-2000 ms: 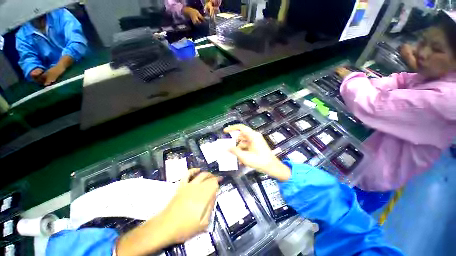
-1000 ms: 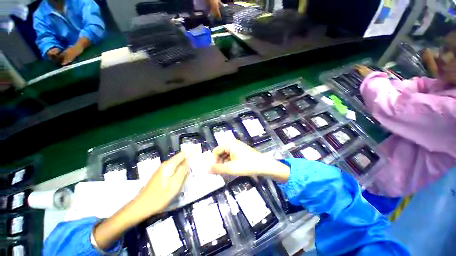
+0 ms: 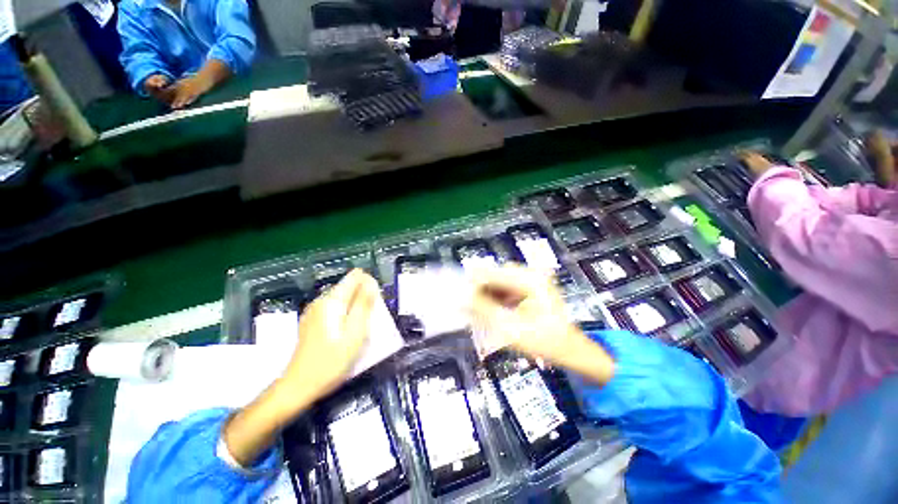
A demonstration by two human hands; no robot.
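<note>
My left hand [image 3: 335,330] pinches the white label strip [image 3: 212,379], which runs from a roll [image 3: 133,360] at the left across the clear tray [image 3: 236,285]. My right hand [image 3: 527,313] is blurred; its fingertips hold the edge of a white label [image 3: 433,297] over the tray's middle. Whether this label touches the strip or the unit below cannot be told. Black units [image 3: 445,423] lie in the tray's two rows, several bearing white labels. My left hand and the strip hide part of the tray's left side.
Another tray of labelled black units [image 3: 59,409] lies at the left. More trays [image 3: 650,256] adjoin at the right, with green pieces [image 3: 703,224]. A person in a pink sleeve [image 3: 817,226] works at the right. Stacked trays [image 3: 364,79] and a blue bin [image 3: 436,75] stand across the bench.
The camera view has shifted, so the scene sits further right. My right hand, close to my left hand one second ago, is now further from it, with the white label showing between them.
</note>
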